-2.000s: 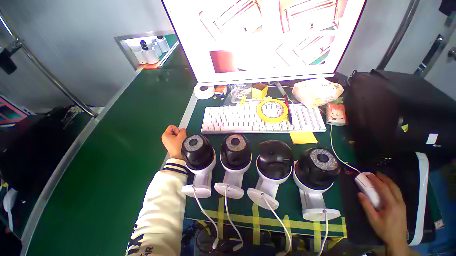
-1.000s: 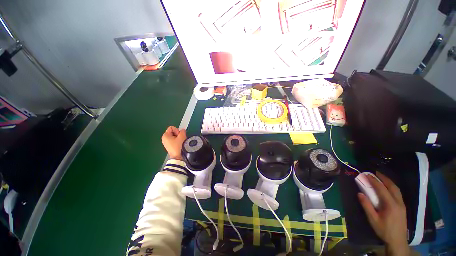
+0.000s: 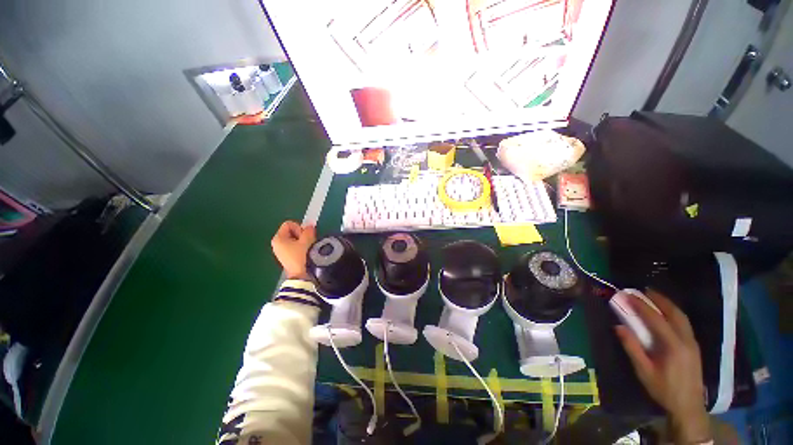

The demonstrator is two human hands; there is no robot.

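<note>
Several security cameras with black heads and white bases stand in a row in front of me; the leftmost camera (image 3: 336, 267) is beside my left hand, the rightmost camera (image 3: 541, 287) nearest the mouse. Thin white leads run from their bases to the bench edge. My left hand (image 3: 293, 247) rests curled on the green bench, fingers closed, nothing seen in it. My right hand (image 3: 663, 348) lies over the white mouse (image 3: 633, 317) on the black mouse pad (image 3: 609, 382). The bright monitor (image 3: 443, 69) shows several pictures with red outlines.
A white keyboard (image 3: 400, 207) with a yellow tape roll (image 3: 464, 189) on it lies behind the cameras. A yellow sticky note (image 3: 518, 234) sits before it. A large black bag (image 3: 687, 191) is at the right, a pale strap (image 3: 727, 330) beside the pad. Yellow tape strips (image 3: 452, 381) line the bench edge.
The whole view has shifted slightly, so the bench things appear a little further left and up. Both hands keep about the same places on the bench and mouse.
</note>
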